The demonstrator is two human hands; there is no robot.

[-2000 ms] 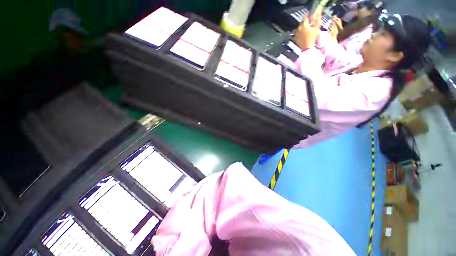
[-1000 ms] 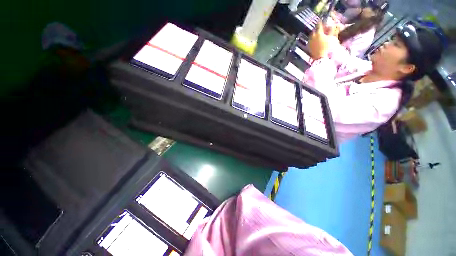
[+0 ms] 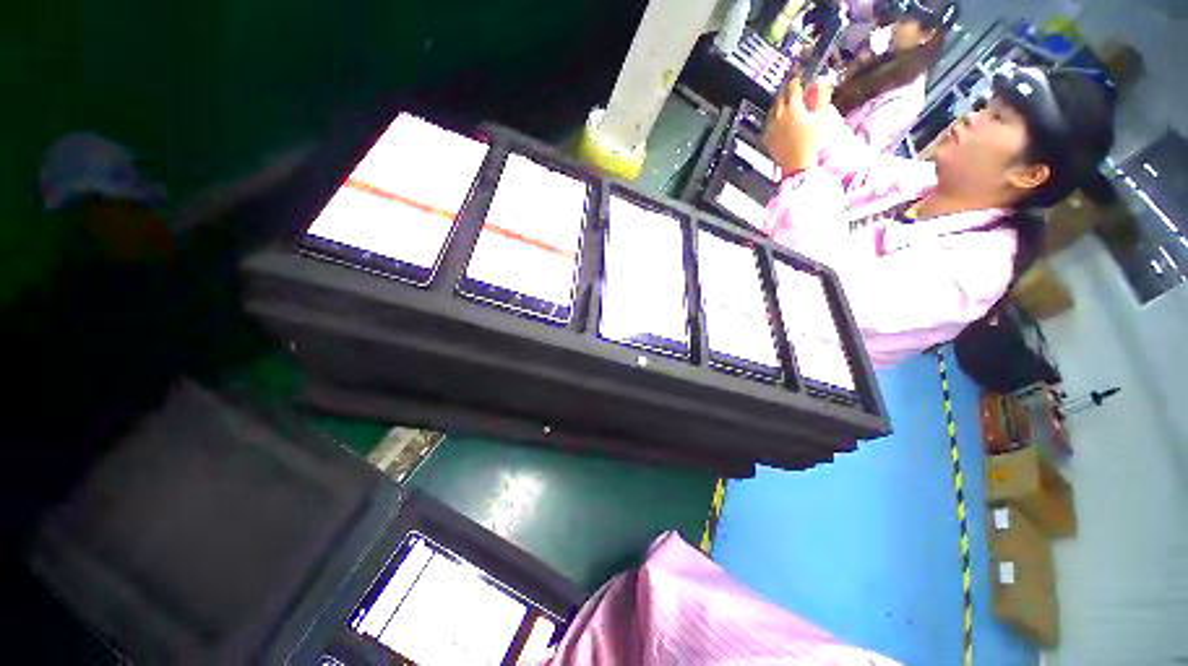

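A black phone tray (image 3: 489, 536) lies at the bottom left and runs out of the picture. One lit smartphone (image 3: 440, 606) with a white screen and lines of text sits in its end slot. Part of another lit screen shows at the bottom edge. My pink striped sleeve (image 3: 704, 612) comes in at the bottom and overlaps the tray's right end. Neither of my hands is in view. A tall stack of black foam trays (image 3: 521, 364) stands beyond, with white-screened phones (image 3: 521, 241) on top; some have a red-orange line across.
A dark foam tray or block (image 3: 196, 520) lies at the left. A pale post (image 3: 651, 78) with a yellowish base stands behind the stack. A person in a pink smock (image 3: 938, 260) sits at the upper right, hands raised. Cartons (image 3: 1023, 566) stand beyond the blue floor.
The view has shifted, so the front tray sits lower and fewer of its phones show. The stack also appears lower in the picture. My sleeve shows less.
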